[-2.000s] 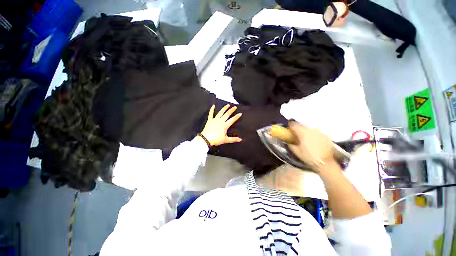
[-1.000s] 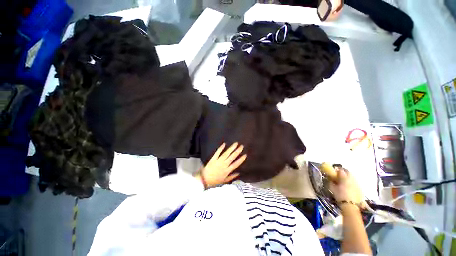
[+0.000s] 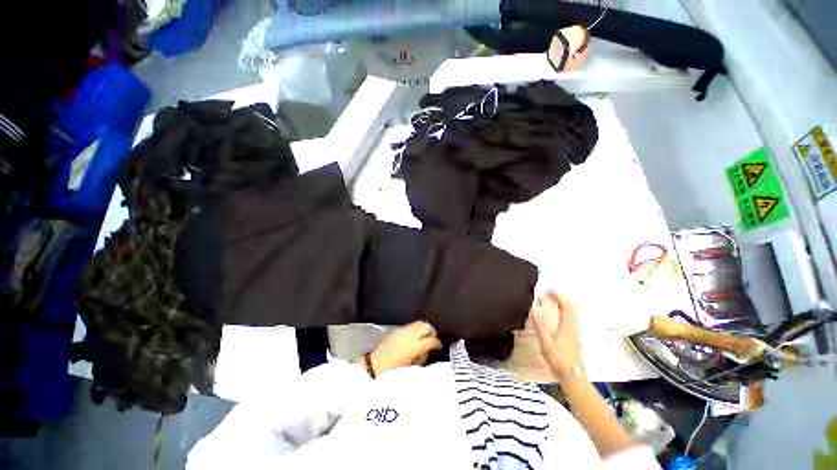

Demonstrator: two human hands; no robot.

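Note:
The dark garment (image 3: 477,285) lies over the padded board (image 3: 390,274), whose blacker surface shows between two stretches of dark cloth. My left hand (image 3: 404,347) is at the near edge of the garment with its fingers curled; whether they pinch the cloth cannot be told. My right hand (image 3: 549,323) is at the garment's right end, fingers near its edge; its grip is unclear. The steam iron (image 3: 688,358) stands at the right table edge, its wooden handle free of my hand.
A pile of dark garments (image 3: 514,142) with white loops lies beyond the board. Plaid garments (image 3: 138,303) are heaped at left. Red-handled snips (image 3: 648,261) lie near the iron rest (image 3: 714,266). A spare padded board (image 3: 633,37) is at the far side.
My right hand has let go of the iron at the right edge and moved left to the garment's end. My left hand's spread fingers have curled at the near edge. The garment end looks straighter.

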